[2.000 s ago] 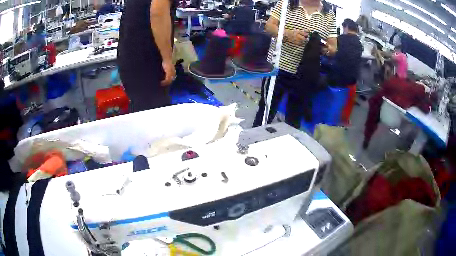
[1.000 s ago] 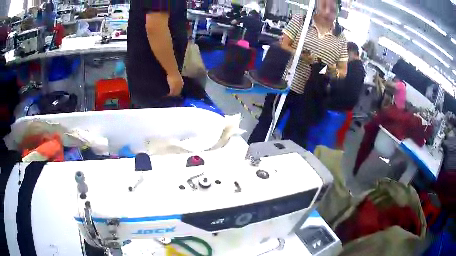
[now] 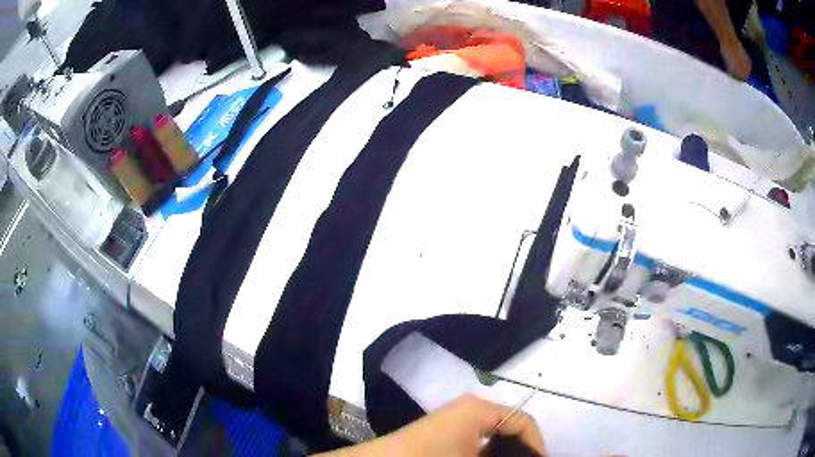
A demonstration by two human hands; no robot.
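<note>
My left hand (image 3: 469, 428) is at the bottom edge, partly cut off, its fingers curled around a small dark piece (image 3: 511, 447) that I cannot identify. A thin light line shows by the fingers. A black fabric strip (image 3: 447, 330) curves from the needle area of the sewing machine (image 3: 617, 268) down to the left, passing behind my hand. A narrow black end (image 3: 558, 210) points up beside the machine head. Two wide black bands (image 3: 340, 241) (image 3: 246, 214) lie across the white table (image 3: 429, 232). My right hand is not seen.
Yellow and green handled snips (image 3: 688, 379) lie right of the needle. Thread cones (image 3: 152, 161) stand by a grey fan box (image 3: 112, 107) on the left. Black fabric (image 3: 179, 31) is heaped at the upper left. An orange cloth (image 3: 483, 58) lies in the white trough (image 3: 572, 31). A person's arm shows at the upper right.
The view has swung down and left, from the workshop and machine top to the table and needle area. My left hand has come into view.
</note>
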